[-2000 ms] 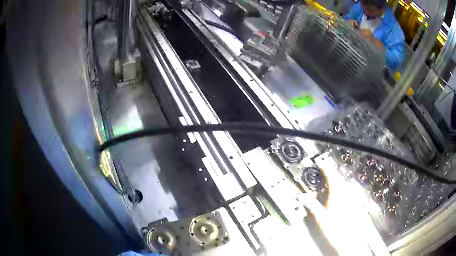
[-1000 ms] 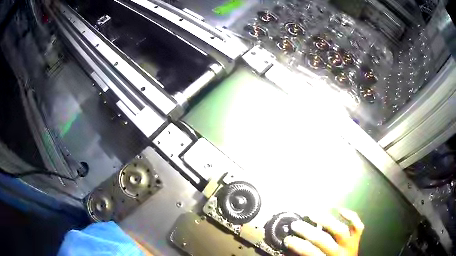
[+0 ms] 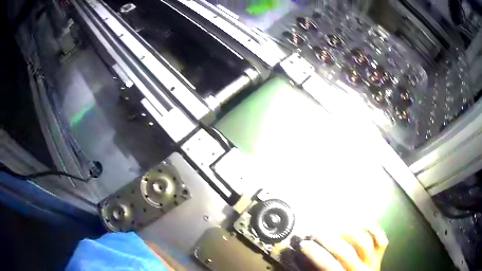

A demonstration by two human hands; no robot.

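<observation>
A dark round toothed part (image 3: 273, 220) with a pale hub sits on a grey metal fixture (image 3: 244, 225) at the lower middle. My right hand (image 3: 351, 250), bare and washed out by glare, lies right of it at the bottom edge. Its fingers cover the fixture's second position, where only a dark patch shows; whether they grip a part is hidden. My left hand is below the picture; only its blue sleeve (image 3: 113, 254) and a strip of wrist show.
A seat plate (image 3: 146, 197) with two shallow discs lies at the left. The green belt (image 3: 264, 111) is glare-whitened. Bright rails (image 3: 153, 66) edge a dark channel (image 3: 190, 55). A clear tray (image 3: 343, 55) with copper-glinting parts stands upper right. A frame post (image 3: 449, 151) stands at right.
The view swung down onto the belt, then shifted slightly. The right hand came into view on the second round part, which its fingers now hide. The blue sleeve shows more than at first.
</observation>
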